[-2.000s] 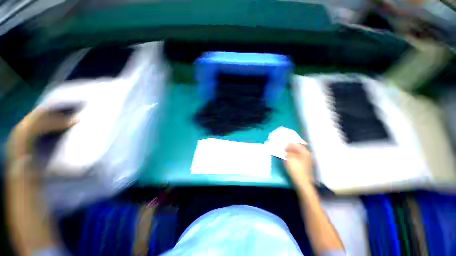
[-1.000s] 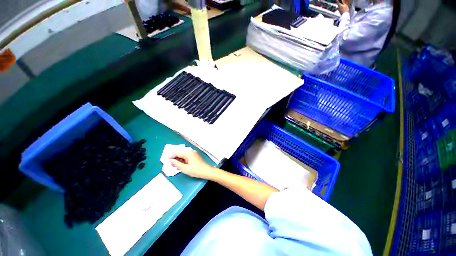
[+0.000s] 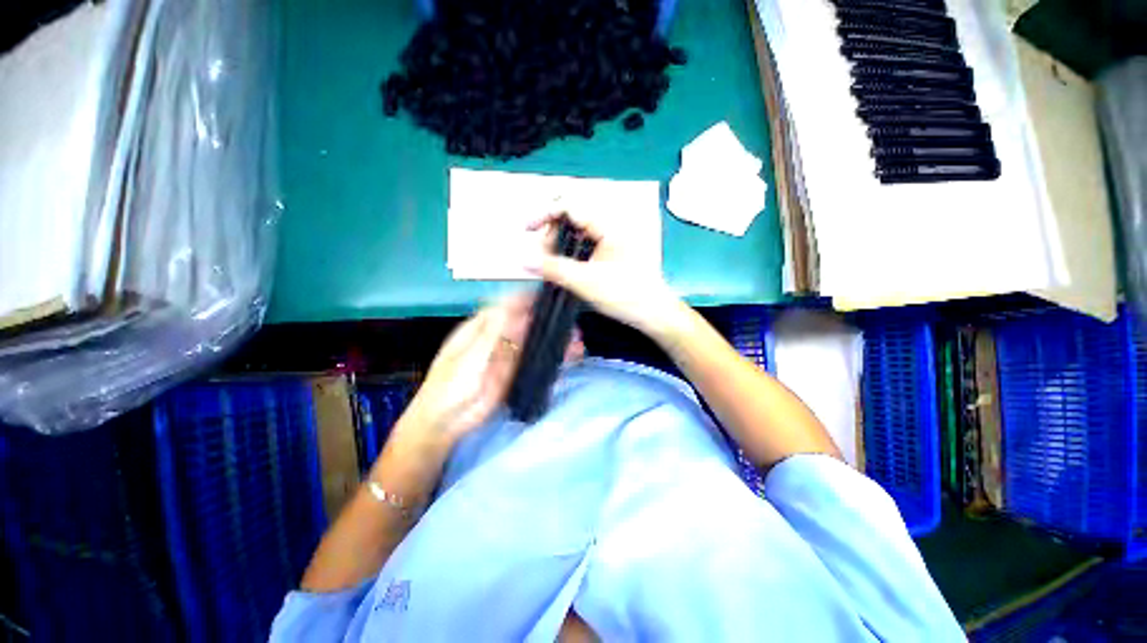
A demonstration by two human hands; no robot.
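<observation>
A small bundle of slim black tubes (image 3: 541, 345) is held tilted in front of my chest, at the bench's front edge. My left hand (image 3: 484, 358) is around its lower part, blurred. My right hand (image 3: 604, 270) grips its upper end over the white work sheet (image 3: 491, 226); the fingertips are partly hidden. A loose heap of small black parts (image 3: 528, 75) lies behind the sheet. An irregular white paper pad (image 3: 717, 182) lies to the right of the sheet.
Black tubes (image 3: 925, 101) lie in a row on the white stack (image 3: 931, 239) at the right. A plastic-wrapped stack (image 3: 208, 163) stands at the left. The blue bin's edge (image 3: 667, 15) shows behind the heap. Blue crates (image 3: 239, 465) stand below the bench edge.
The view has swung back from the right to the bench front. My right hand has left the paper pad and now holds black tubes. My left hand has come into view at the bundle.
</observation>
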